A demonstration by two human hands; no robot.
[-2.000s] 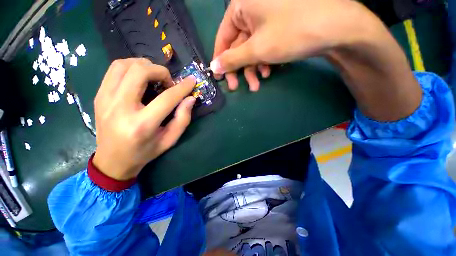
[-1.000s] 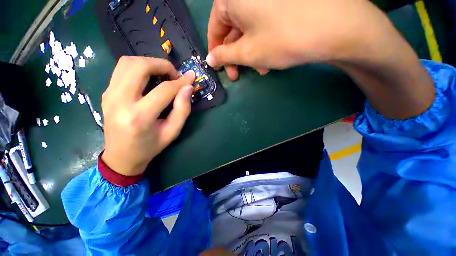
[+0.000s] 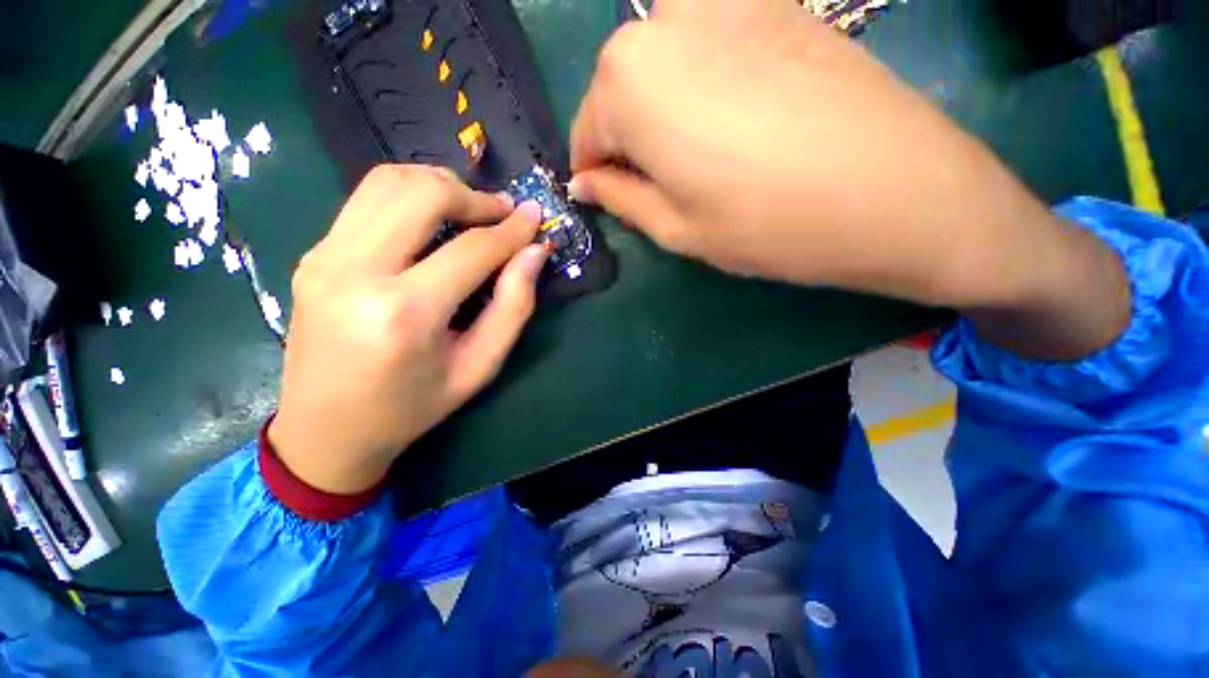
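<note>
A long black phone housing [image 3: 422, 93] with small orange-gold patches [image 3: 472, 141] down its middle lies on a matte black pad [image 3: 325, 99]. A circuit board [image 3: 564, 236] fills the housing's near end. My left hand [image 3: 404, 311], with a red wristband, presses thumb and fingertips on the board's left side, holding the housing in place. My right hand [image 3: 769, 159] is at the board's upper right corner, thumb and index finger pinched together at its edge. Whether something small is between those fingertips is hidden.
White pieces [image 3: 196, 166] lie scattered at left. Marker pens [image 3: 64, 404], a white holder with a dark insert [image 3: 82, 503] and a black box with clear plastic [image 3: 24, 285] are at the left edge. Thin strip parts [image 3: 849, 13] show at the top. Yellow tape [image 3: 1130, 126] is at right.
The housing and my hands sit slightly farther right in view. My right hand's fingers are more curled under and its wrist has dropped. The strip parts have come into view at the top.
</note>
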